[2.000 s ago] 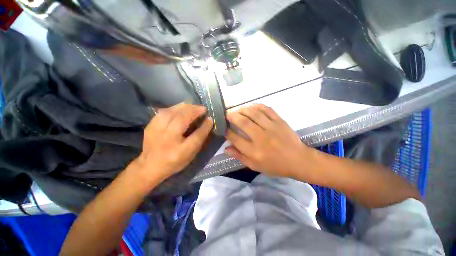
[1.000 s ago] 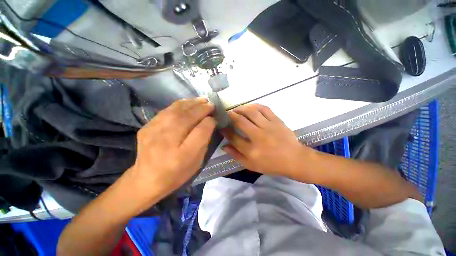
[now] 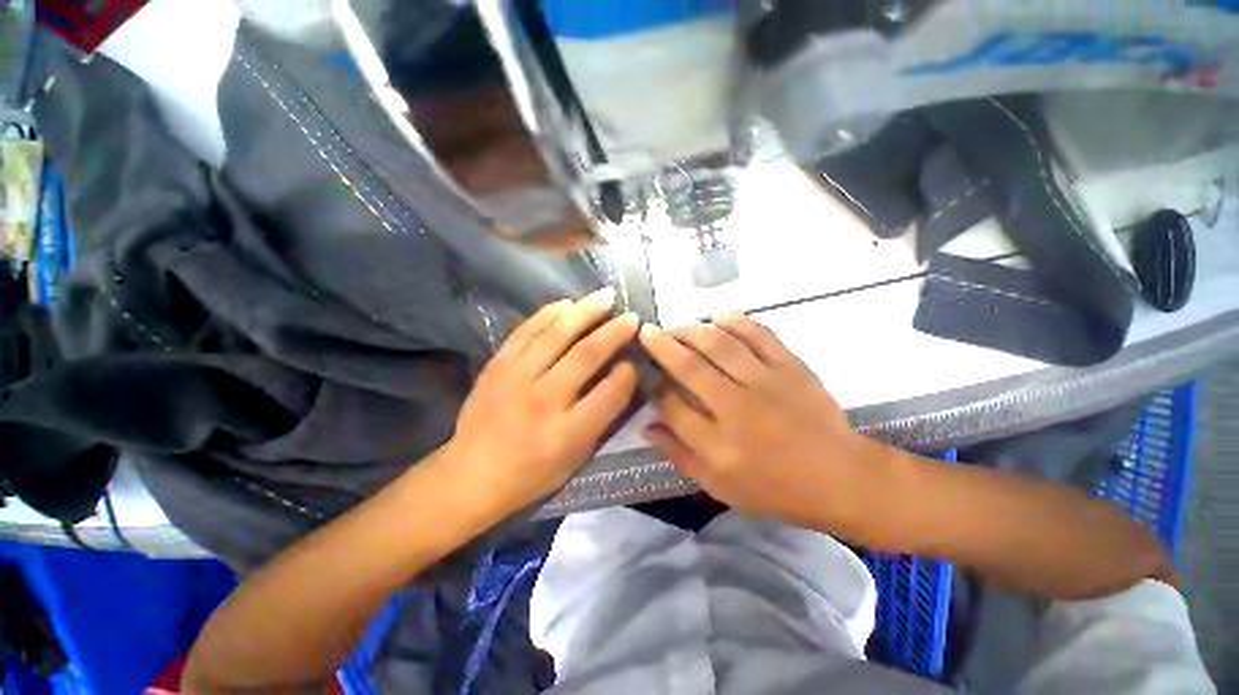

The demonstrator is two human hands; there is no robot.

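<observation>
A large charcoal garment piece (image 3: 340, 245) with pale topstitching lies bunched on the table left of the needle. Its narrow folded edge (image 3: 636, 278) runs under the bright presser foot area of the sewing machine (image 3: 951, 75). My left hand (image 3: 557, 394) presses on the cloth with its fingertips just in front of the presser foot. My right hand (image 3: 747, 407) holds the folded edge from the right side, fingertips close to my left ones. The fingers hide part of the edge, and glare blurs the needle.
A folded dark stitched strip (image 3: 1026, 310) lies right of the needle, beside a black oval object (image 3: 1164, 261). A thread (image 3: 836, 292) crosses the table. A measuring tape (image 3: 1006, 405) lines the front edge. Blue crates (image 3: 913, 611) stand below.
The view has shifted, showing more of the machine head. The folded edge now shows at the presser foot, and my left hand lies flatter, its fingers spread on the cloth.
</observation>
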